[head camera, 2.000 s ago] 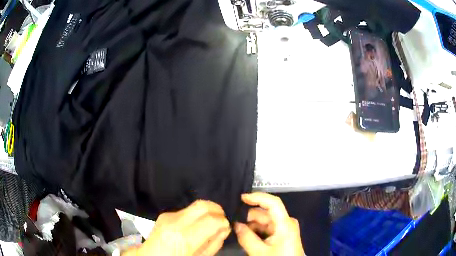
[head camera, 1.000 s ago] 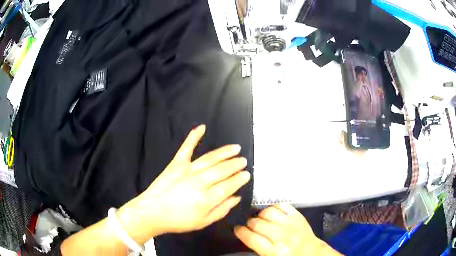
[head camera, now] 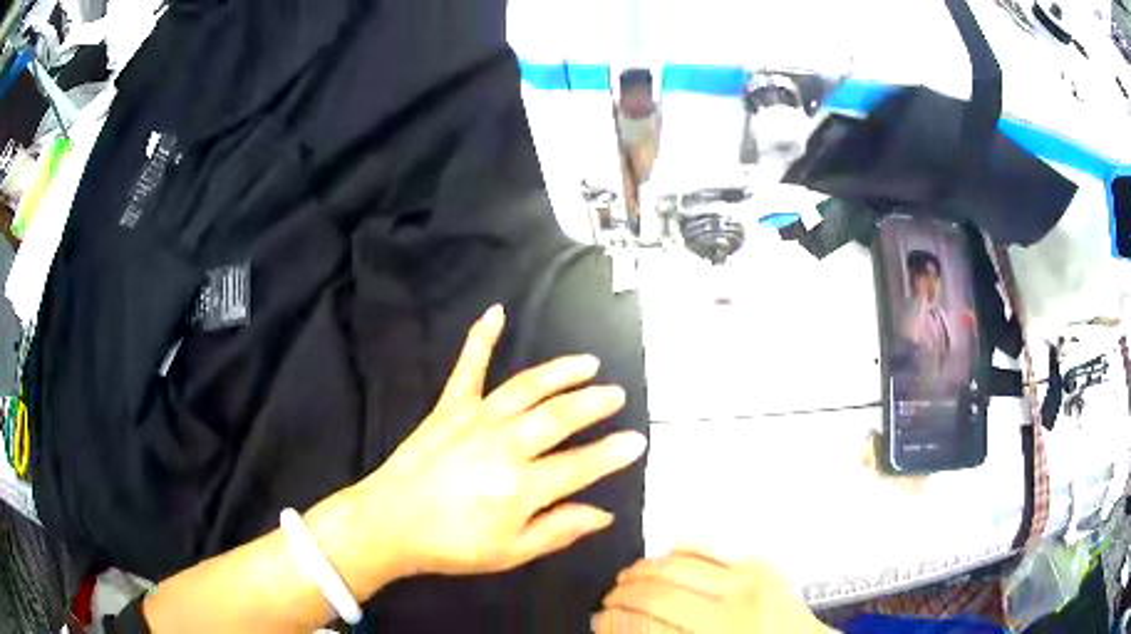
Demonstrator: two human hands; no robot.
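Observation:
A large black knit garment [head camera: 285,409] covers the left side of the machine bed, its straight right edge running up to the presser foot [head camera: 624,266]. A grey-white printed label [head camera: 225,297] shows on it. My left hand [head camera: 496,464] lies flat on the cloth with fingers spread, a white band on the wrist. My right hand [head camera: 707,597] rests at the garment's edge near the bed's front, fingers together and cut off by the bottom of the picture. Whether its fingertips pinch the cloth cannot be told.
A smartphone [head camera: 933,347] showing a person stands right of the needle area. Black cloth scraps [head camera: 943,161] hang by the machine head with its blue stripe. A tension dial [head camera: 713,229] is beside the foot. Yellow-green handles [head camera: 16,436] lie far left.
My hands, earlier close together at the cloth's lower edge, are apart; my left hand spread onto the cloth. The view has tilted up, showing more of the machine head.

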